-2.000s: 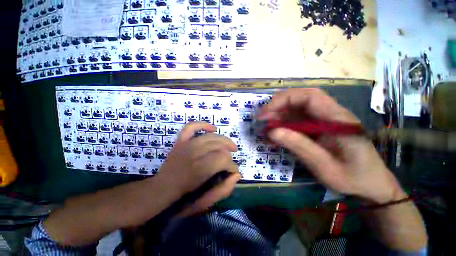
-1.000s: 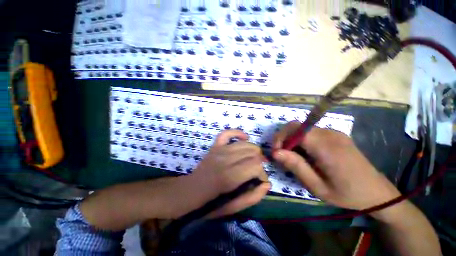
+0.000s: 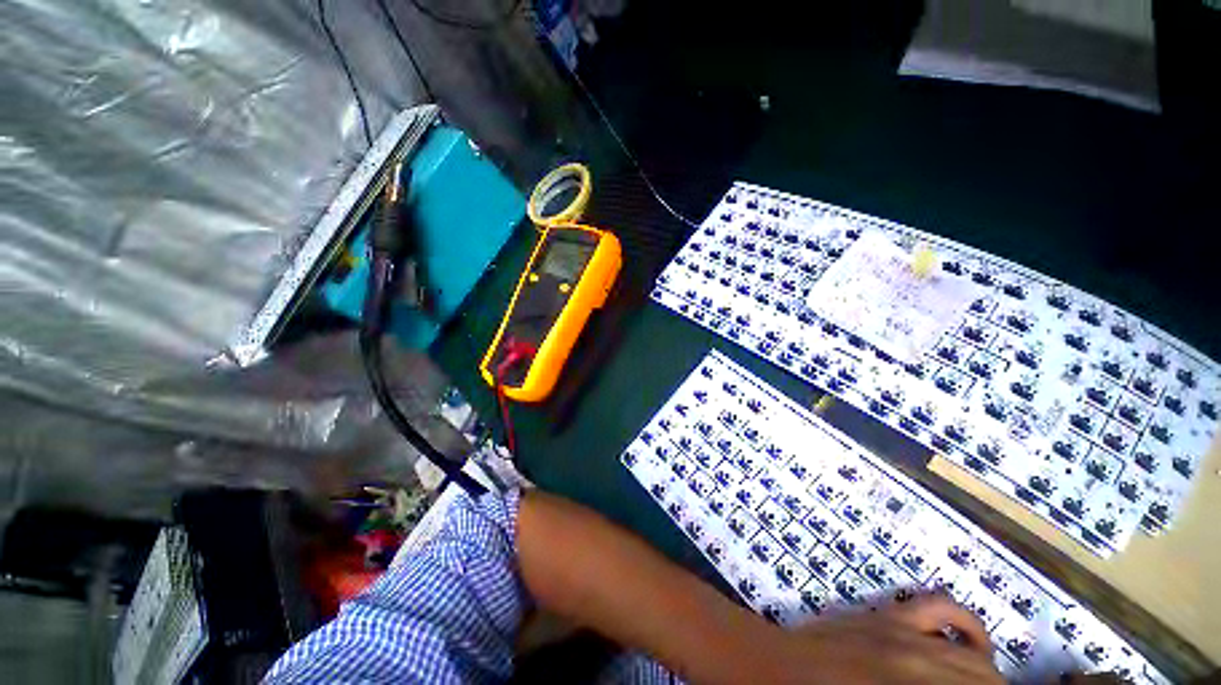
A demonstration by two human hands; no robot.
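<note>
A long white keyboard circuit board (image 3: 803,515) with rows of small black marks runs from the centre to the lower right. My left hand (image 3: 900,645) lies over its lower right part, fingers bent, cut off by the bottom edge. What its fingers hold is hidden. A small blurred patch shows at the bottom edge right of it, too unclear to name. My right hand does not show.
A second white board (image 3: 1044,388) lies behind, with a paper note (image 3: 890,297). Left of the boards are a yellow-orange multimeter (image 3: 552,311), a tape roll (image 3: 560,196) and a teal box (image 3: 462,214) with a thick black cable. Silver sheeting (image 3: 147,174) covers the left.
The view has swung left, bringing in the teal box and sheeting. The right hand and red tool have left the picture, as has the loose black pile.
</note>
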